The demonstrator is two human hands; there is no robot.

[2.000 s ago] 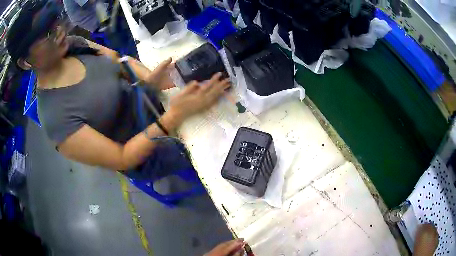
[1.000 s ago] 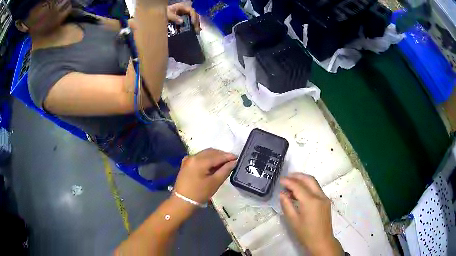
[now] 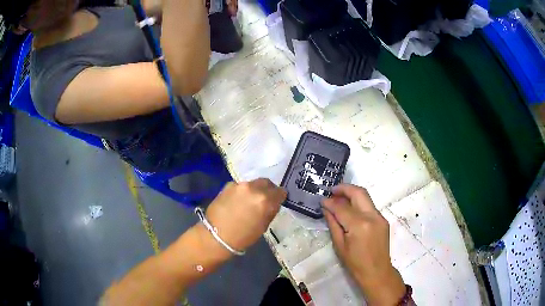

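A black rounded rectangular housing [image 3: 315, 173] lies on thin white paper on the bench, its face with rows of shiny slots turned up. My left hand [image 3: 245, 212], with a white bracelet at the wrist, is at the housing's lower left edge, fingers curled together. My right hand [image 3: 360, 233] is over its lower right corner, thumb and index fingertips close together. Whether either hand pinches a tiny piece is too small to tell. A white sheet with many black dots [image 3: 526, 254] is at the lower right edge.
A person in a grey top [image 3: 113, 66] sits at the left, an arm raised by the bench. More black housings [image 3: 343, 54] stand on white wrapping at the back. A green belt [image 3: 472, 137] runs along the right. A small red and black object [image 3: 305, 293] lies at the bench's near edge.
Both my hands came in from the bottom edge to the housing. Since one second ago, my right fingertips have moved onto its lower right corner. The other person's forearm has risen.
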